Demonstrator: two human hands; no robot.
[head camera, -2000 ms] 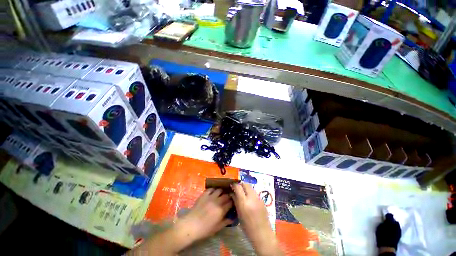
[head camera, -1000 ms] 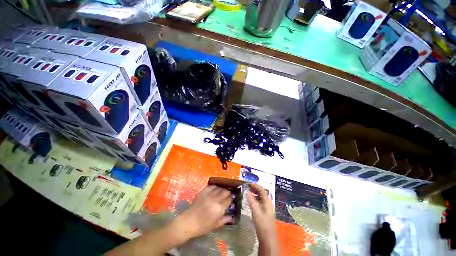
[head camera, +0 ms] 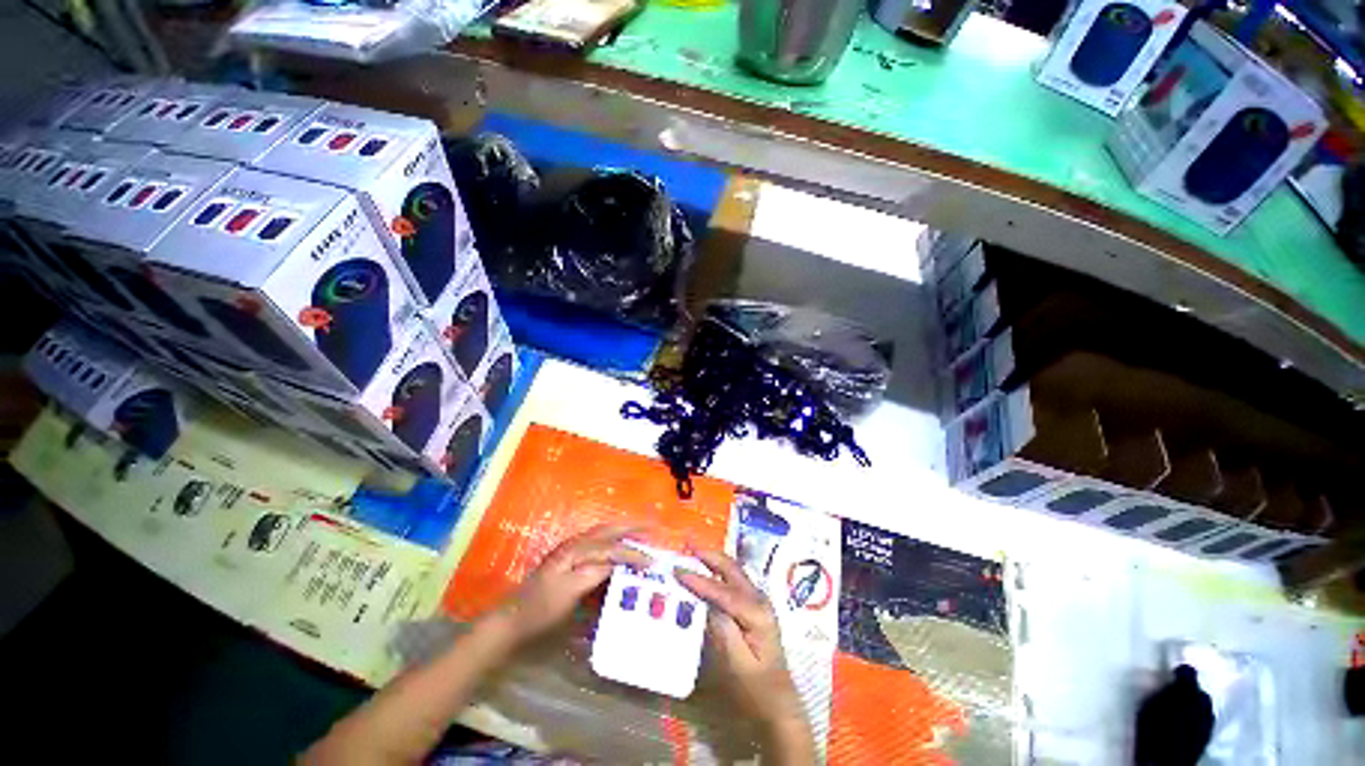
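A white retail box (head camera: 653, 644) with small coloured product pictures on its top face is upright on the orange-and-white printed cardboard (head camera: 517, 516). Its top is closed. My left hand (head camera: 566, 576) holds its left upper edge and my right hand (head camera: 738, 617) holds its right side, with fingers at the top edge. A tangled heap of black accessories (head camera: 734, 415) lies just beyond the box, beside a crumpled clear plastic bag (head camera: 820, 356).
Closed boxes are stacked (head camera: 285, 285) at left on a yellowish printed sheet (head camera: 225, 546). Black plastic bags (head camera: 599, 247) lie behind. Open boxes (head camera: 1115, 442) stand under the green shelf (head camera: 958, 112), which holds a metal jug (head camera: 798, 33). A black-gloved hand (head camera: 1172, 718) is at right.
The box's brown flap and open inside no longer show; its white printed top is now closed. My hands have moved from the opening to the box's two sides.
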